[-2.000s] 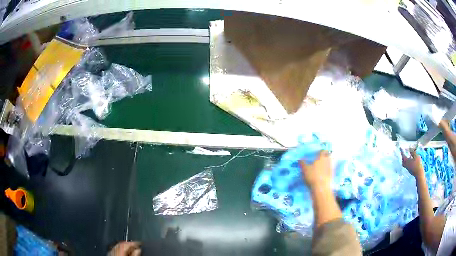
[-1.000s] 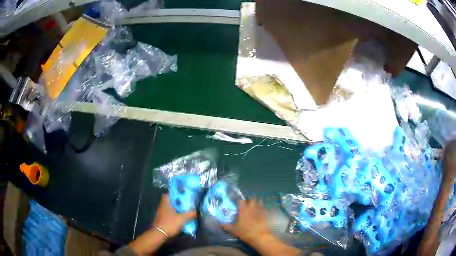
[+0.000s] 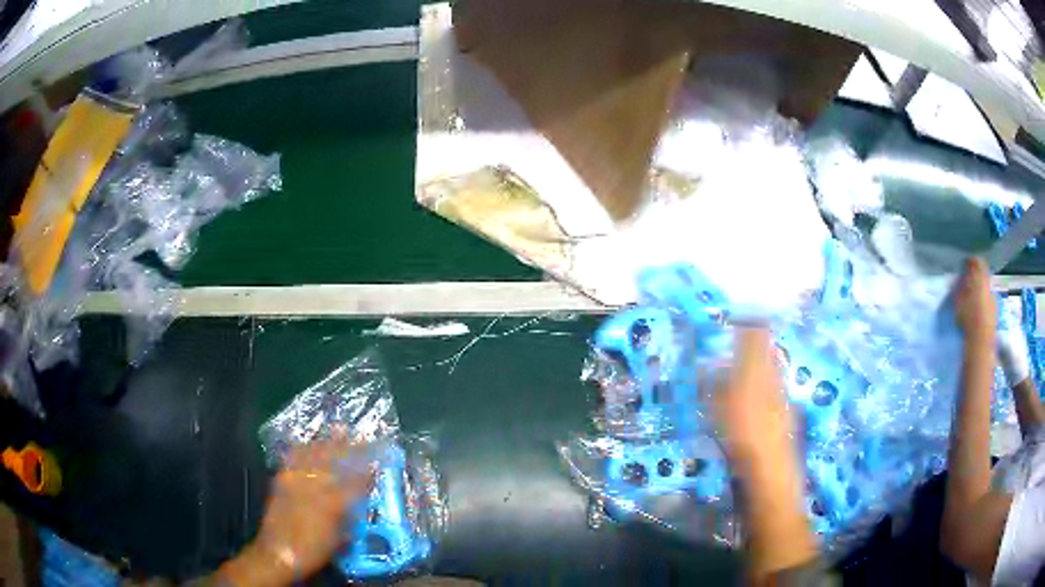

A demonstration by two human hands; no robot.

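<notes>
My left hand (image 3: pixel 307 505), slightly blurred, is at the lower left with its fingers against a light-blue two-lobed part (image 3: pixel 387 522) in clear film; it hides part of it. A flat, shiny clear bag (image 3: pixel 344 404) lies just beyond that hand. My right hand (image 3: pixel 759 430) is strongly blurred over the pile of bagged blue parts (image 3: pixel 825 396); whether its fingers grip one cannot be told. One bagged blue part (image 3: pixel 665 468) lies at the pile's near left edge.
Crumpled clear film (image 3: pixel 172 195) and a yellow-orange packet (image 3: pixel 57 189) lie at the left, above a yellow-orange tape dispenser (image 3: pixel 34 468). An opened cardboard sheet (image 3: pixel 550 115) stands behind the pile. A co-worker's arm (image 3: pixel 974 401) reaches in at the right.
Since one second ago, my right hand has moved right, from a blue part in front of me to the pile. My left hand stays by a blue part. The view has shifted.
</notes>
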